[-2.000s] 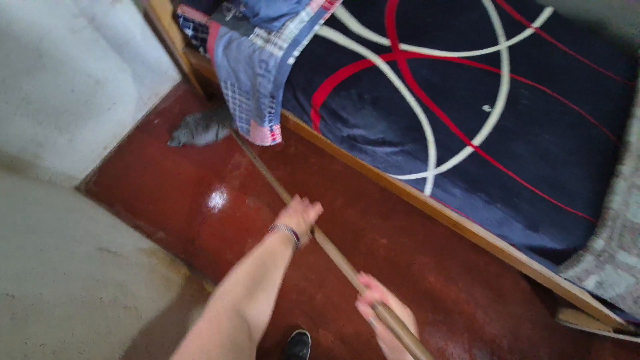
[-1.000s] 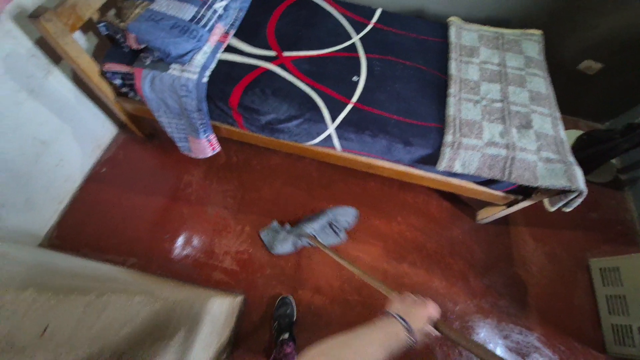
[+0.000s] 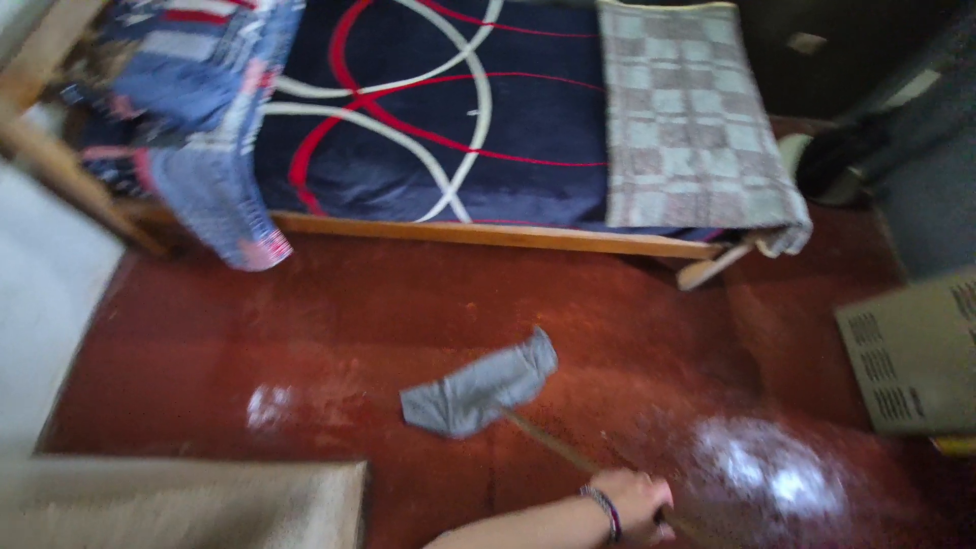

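A grey cloth [image 3: 480, 389] lies spread on the red floor at the end of a wooden pole [image 3: 553, 441]. My left hand [image 3: 629, 503], with a bracelet at its wrist, is closed around the pole near the bottom of the view. The pole runs on past it to the lower right, dim and blurred. My right hand is out of the frame. Whatever holds the cloth to the pole's end is hidden under the cloth.
A bed with a wooden side rail [image 3: 488, 232] and a dark blue cover [image 3: 534, 183] spans the top. A checked blanket [image 3: 686, 130] and a patchwork cloth [image 3: 213, 168] hang over it. A low wall [image 3: 191, 503] stands lower left, a vented beige box [image 3: 915, 358] at right.
The cloth has come away from the corner by the bed's left end onto the open floor. My right hand, on the pole two seconds ago, has left the view. The view has swung right.
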